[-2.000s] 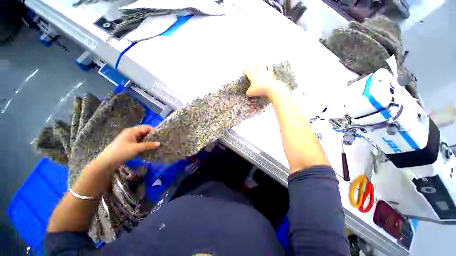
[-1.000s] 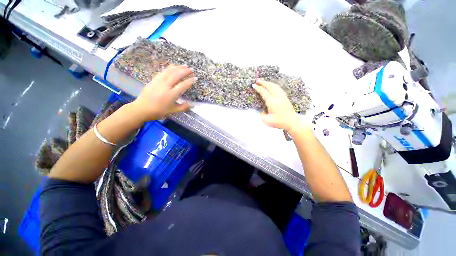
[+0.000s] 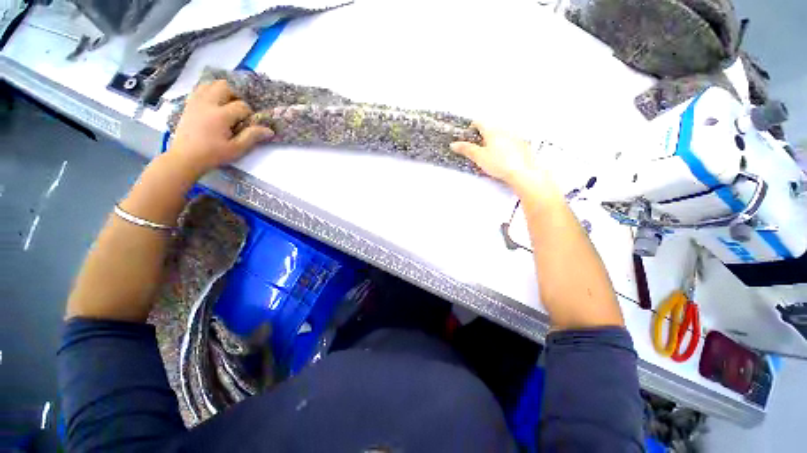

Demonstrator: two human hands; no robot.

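Note:
A grey-brown speckled strip (image 3: 354, 128) lies lengthwise on the white machine table, left of the sewing machine head (image 3: 699, 168). It looks narrow, with a ridge or fold along it. My left hand (image 3: 211, 128) grips its left end, the fingertips on or under the fabric. My right hand (image 3: 497, 152) pinches its right end between thumb and fingers. The strip's underside and its edges under my fingers are hidden.
Waiting strips (image 3: 208, 34) lie at the table's far left. Speckled pieces (image 3: 659, 35) are piled behind the machine. Scissors (image 3: 676, 327), a dark tool (image 3: 641, 279) and a dark red case (image 3: 727, 361) lie at right. Strips (image 3: 190, 292) hang over a blue bin (image 3: 279, 265) below the table edge.
The strip was first held partly over the table edge, then laid flat and wide on the table. It now looks narrower and folded. My left hand has moved left to its end.

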